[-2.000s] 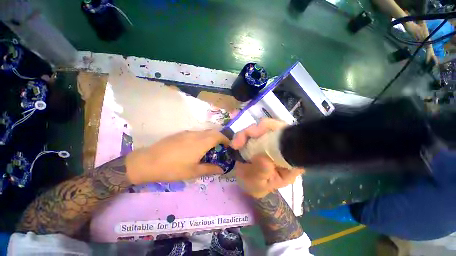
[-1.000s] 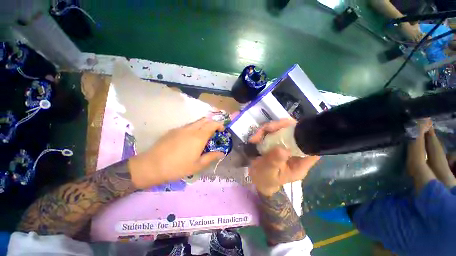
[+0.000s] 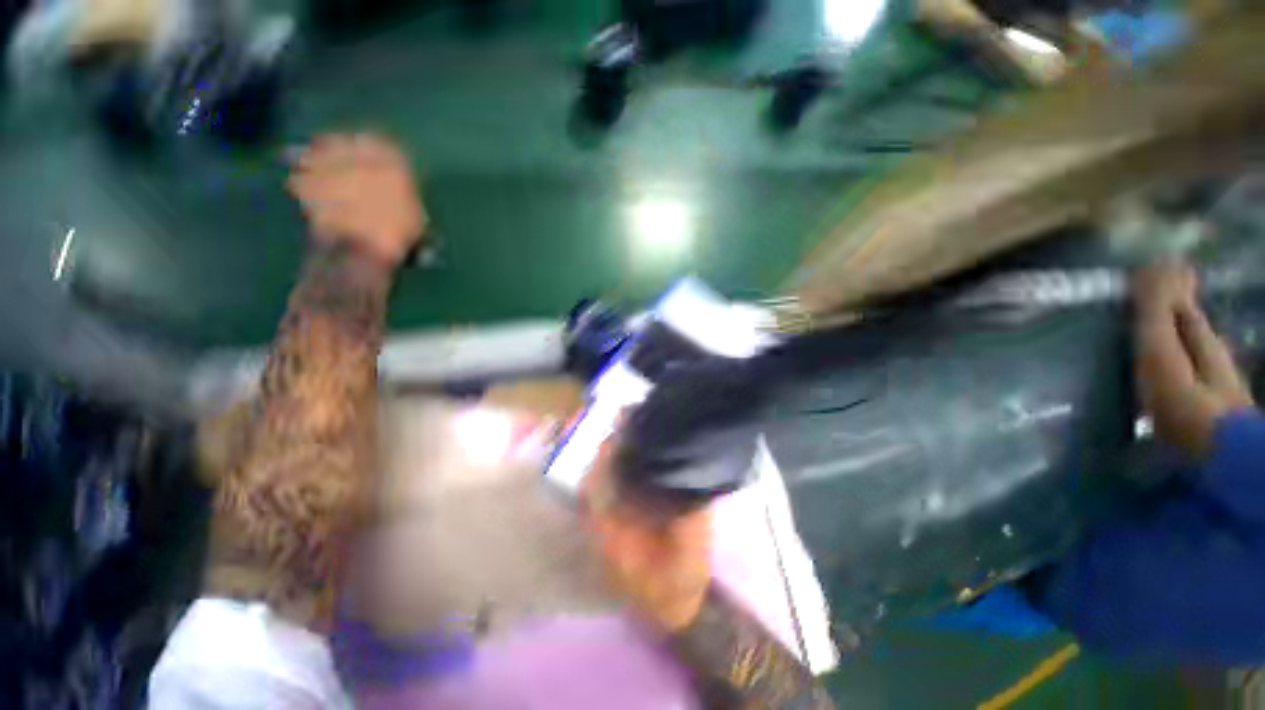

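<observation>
The view is strongly blurred. My left hand (image 3: 358,194) is stretched out over the green conveyor (image 3: 527,236), with its back towards me and its fingers curled. A small dark patch shows at its right edge; whether it holds a unit is hidden. My right hand (image 3: 652,548) is closed around the electric screwdriver (image 3: 694,430), above the right part of the pink mat (image 3: 555,666). The screwdriver's nose and tip cannot be made out. The screw feeder (image 3: 597,423) is partly behind the screwdriver. A black unit (image 3: 594,333) stands at the feeder's back left corner.
The pale rail (image 3: 472,354) runs between mat and conveyor. Dark units (image 3: 606,76) are on the conveyor at the back. Blurred units (image 3: 83,486) lie at the left. Another person's hand (image 3: 1182,354) and blue sleeve (image 3: 1165,555) are at the right.
My left hand has left the unit on the mat and moved forward over the conveyor. That unit no longer shows there. My right hand and the screwdriver appear lower and further left; the view has shifted.
</observation>
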